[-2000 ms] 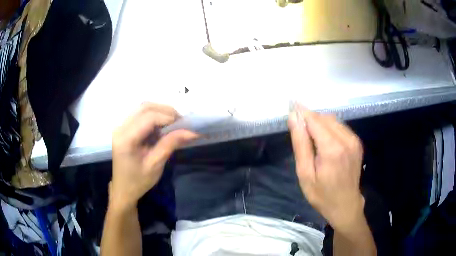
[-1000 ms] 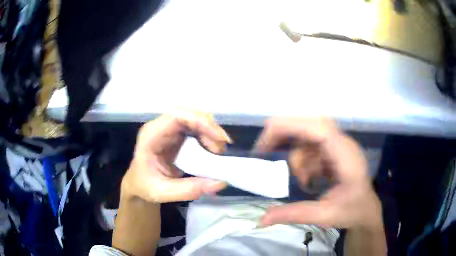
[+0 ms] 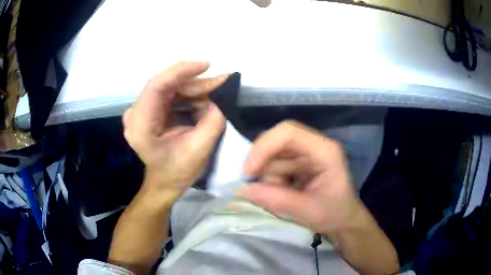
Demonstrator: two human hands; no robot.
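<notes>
A small welt strip (image 3: 230, 158), black on one side and white on the other, is held above my lap and in front of the table's front edge. My left hand (image 3: 183, 115) pinches its upper, black end between thumb and fingers. My right hand (image 3: 288, 177) grips its lower right side between thumb and fingers. The strip looks twisted or folded, with its black face up top and its white face below. The right fingertips are blurred, and part of the strip is hidden behind them.
The white table (image 3: 323, 51) has a grey ruler-like band (image 3: 344, 96) along its front edge. Black cloth (image 3: 48, 37) hangs over the left side. Black-handled scissors (image 3: 460, 43) lie at the upper right. A heap of scraps (image 3: 37, 198) is at the lower left.
The strip has turned from lying across, white side showing, to upright with its black end up. My left hand has risen over the table edge. My right hand has moved left and closed on the strip.
</notes>
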